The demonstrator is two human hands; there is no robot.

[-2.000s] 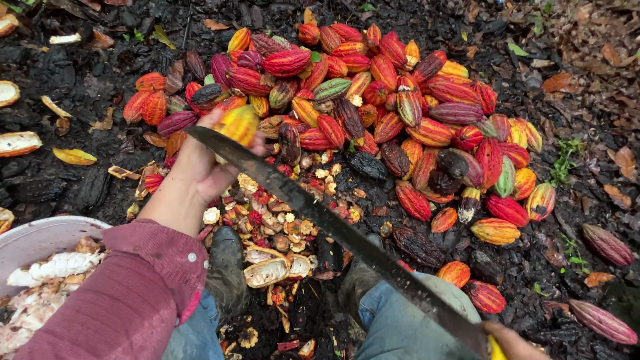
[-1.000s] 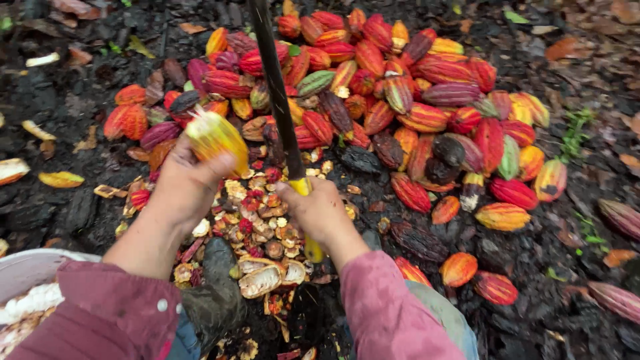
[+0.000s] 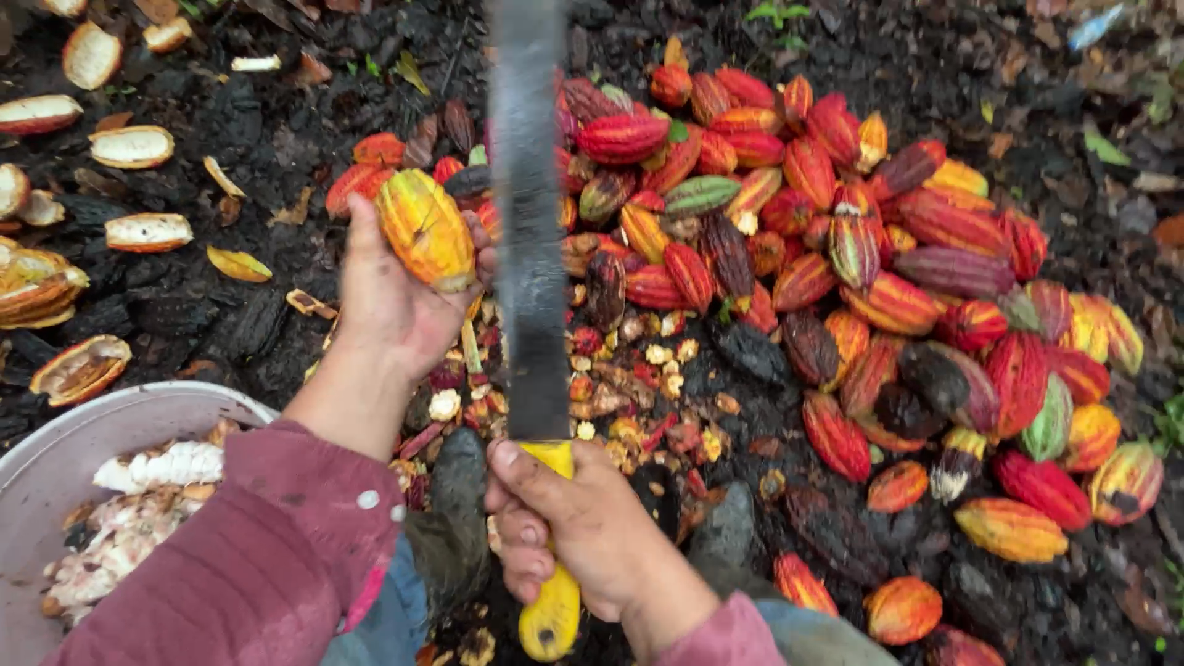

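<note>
My left hand [image 3: 402,305] holds a yellow-orange cacao pod [image 3: 425,229] in the palm, with a dark crack or mark on its upper face. Close on its right, my right hand [image 3: 564,527] grips the yellow handle [image 3: 552,592] of a machete. The machete's long dark blade [image 3: 532,231] points up past the pod and is slightly blurred, running out of the top of the view. Behind the blade lies a heap of cacao pods [image 3: 888,305] in red, orange, purple and green.
A pale bucket [image 3: 139,398] with white cacao pulp and beans [image 3: 129,536] stands at lower left. Empty pod halves [image 3: 131,146] lie on the dark ground beyond it. Cut pod ends [image 3: 647,407] litter the ground by my boots [image 3: 460,481].
The blade slanted down to the right two seconds ago; now it stands upright beside the pod. My right hand has come in from the lower right edge. The pod has turned in my left hand.
</note>
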